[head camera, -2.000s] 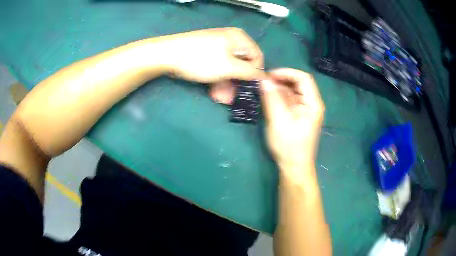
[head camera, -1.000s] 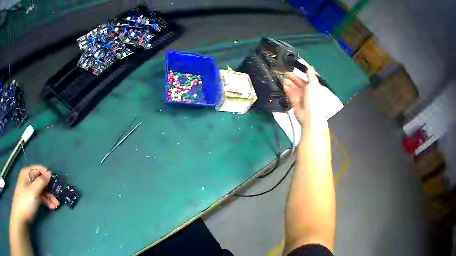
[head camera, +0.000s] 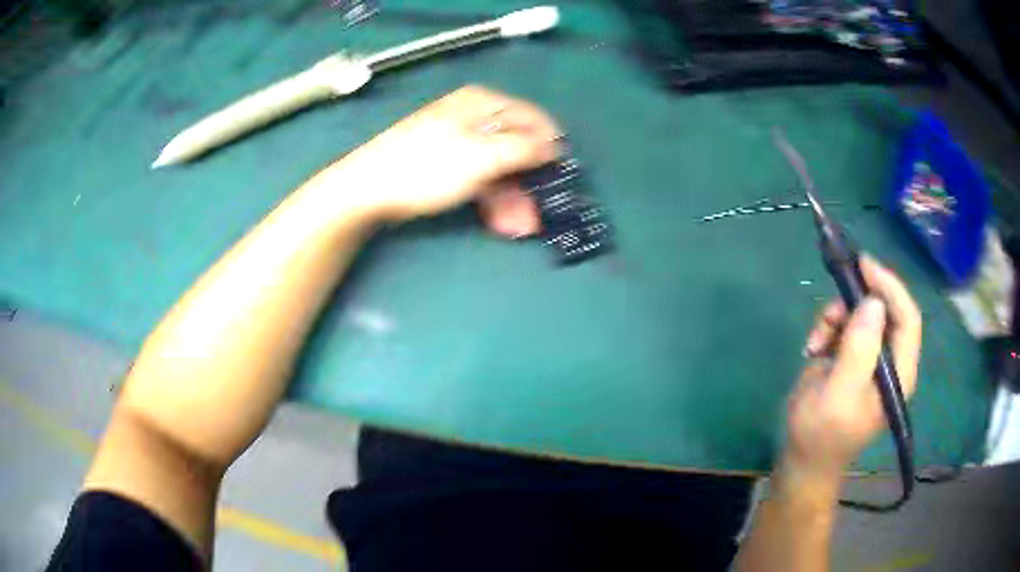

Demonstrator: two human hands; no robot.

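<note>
My left hand [head camera: 481, 156] holds a small black circuit board [head camera: 575, 215] by its upper left end, over the green mat. The board is motion-blurred, with pale streaks on it. My right hand [head camera: 856, 363] holds a soldering iron [head camera: 841, 263] like a pen, with its metal tip pointing up and away from me. The iron is to the right of the board and apart from it. Its cable runs down below my right hand. Tweezers [head camera: 752, 210] lie on the mat between the board and the iron, partly behind the iron's barrel.
A cream desoldering pump [head camera: 263, 114] lies at the upper left. A black rack [head camera: 727, 50] with a board pile [head camera: 856, 20] is at the upper right. A blue bin [head camera: 945, 201] with small coloured parts and a pale box [head camera: 987, 293] are at the right. The mat's front edge runs along my body.
My right hand has come back from the dark box at the far right and now holds the soldering iron. My left hand still holds the board. The view has swung back left.
</note>
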